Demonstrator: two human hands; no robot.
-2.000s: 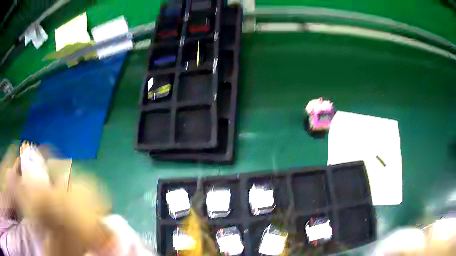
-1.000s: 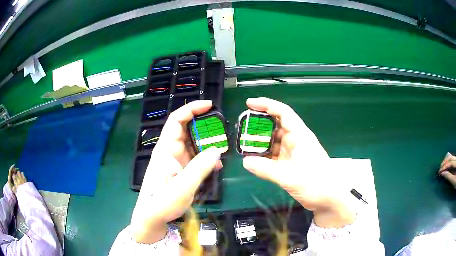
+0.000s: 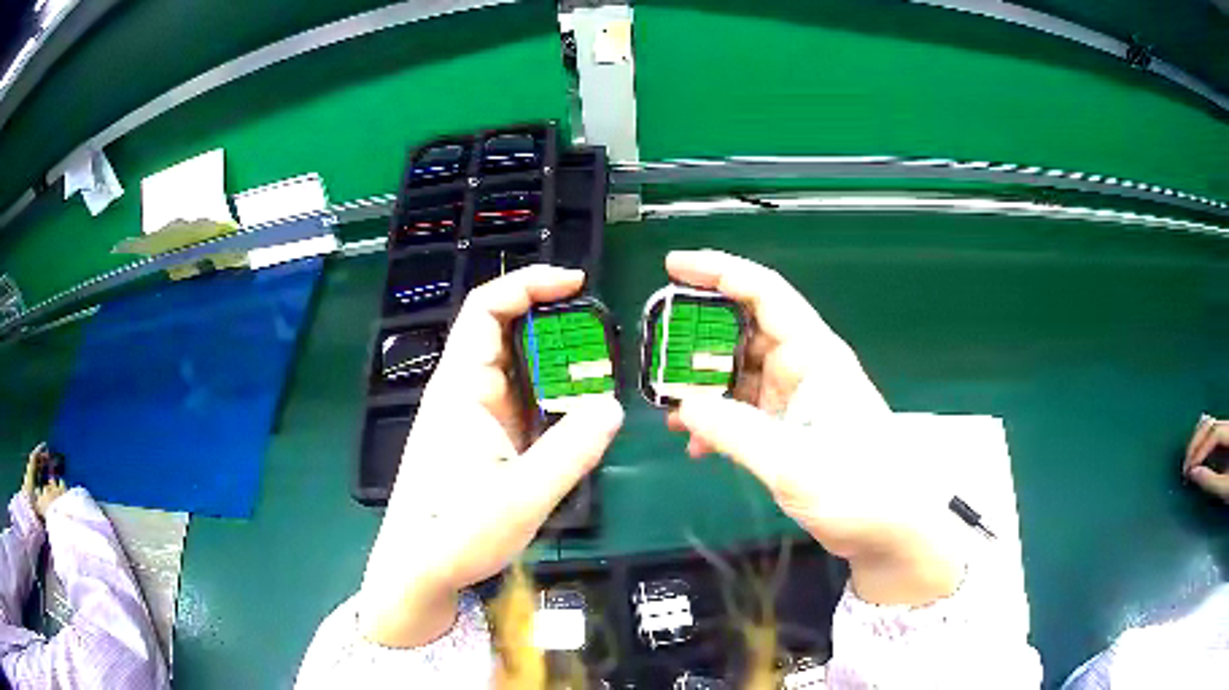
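My left hand [image 3: 492,431] holds a smartwatch [image 3: 572,355] by its edges, with the thumb at the lower rim. My right hand [image 3: 795,411] holds another smartwatch [image 3: 693,347] the same way. The two watches are side by side with a narrow gap between them, screens facing me. Both screens show a green grid with white areas. The near tray [image 3: 607,593] lies below my hands, with watches showing white screens in some pockets. My wrists and blurred yellowish strands hide part of it.
Stacked trays [image 3: 383,458] lie beyond my left hand, some pockets filled. A blue mat [image 3: 182,384] is at left, a white paper sheet [image 3: 991,593] with a small dark marker [image 3: 970,516] at right. Neighbours' hands show at left [image 3: 47,483] and right [image 3: 1209,456]. Metal rails cross the back.
Two seconds ago several watches showed in the near tray and neither watch was held up. Since one second ago, both watches stay held up, the white areas on their screens have changed, and my thumbs have shifted.
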